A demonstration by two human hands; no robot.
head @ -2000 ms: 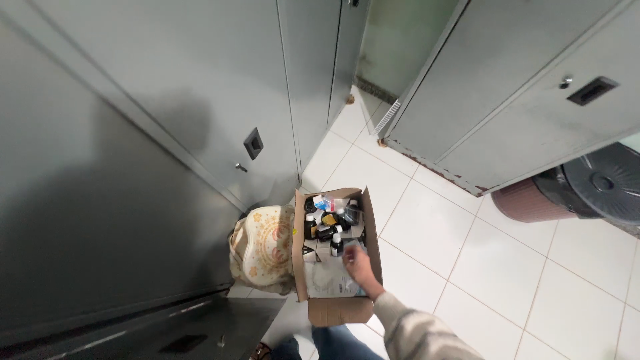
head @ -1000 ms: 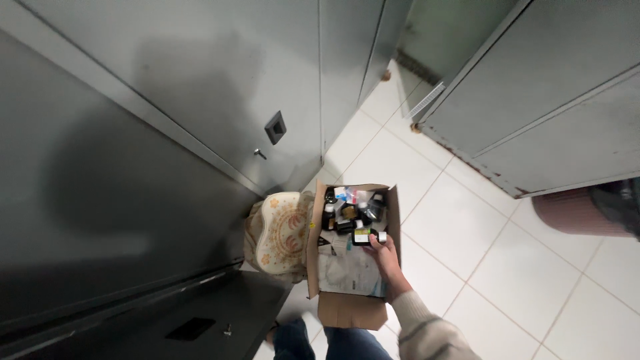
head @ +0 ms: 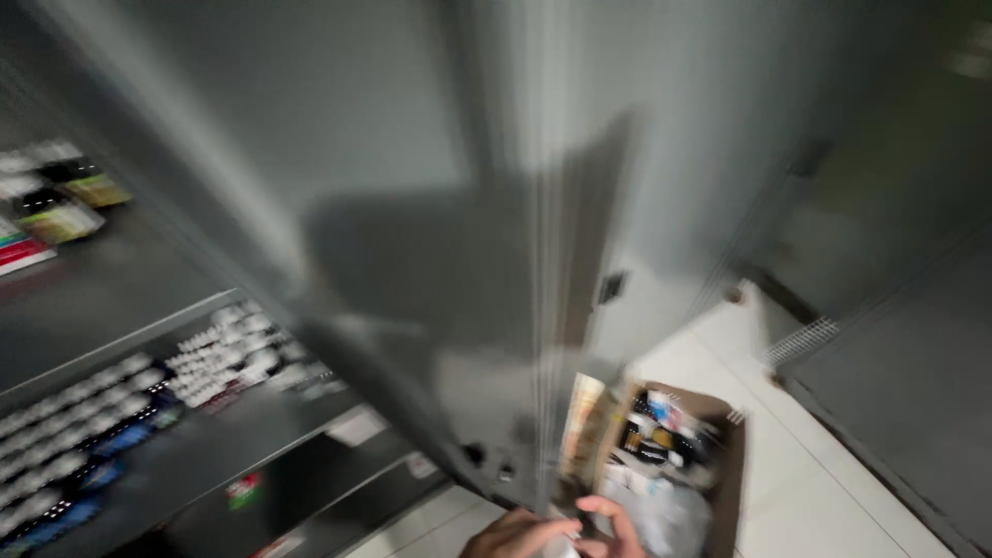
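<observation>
At the bottom edge, my left hand (head: 515,535) and my right hand (head: 616,527) meet around a small object (head: 561,546), partly white, mostly hidden by the fingers and blurred. Just beyond them is an open cardboard box (head: 732,473) on the tiled floor. It holds several dark bottles (head: 655,449) and crumpled clear plastic (head: 674,511). A patterned cream item (head: 581,418) stands against the box's left side.
On the left, an open grey metal cabinet has shelves (head: 194,465) with rows of white-capped bottles (head: 70,418) and small boxes (head: 62,221). Its door (head: 403,271) stands between the shelves and the box. Another grey cabinet (head: 914,403) is at the right.
The view has swung strongly, bringing the cabinet shelves into sight. My right hand has left the box, where it held a dark bottle with a pale label; my left hand has come into view.
</observation>
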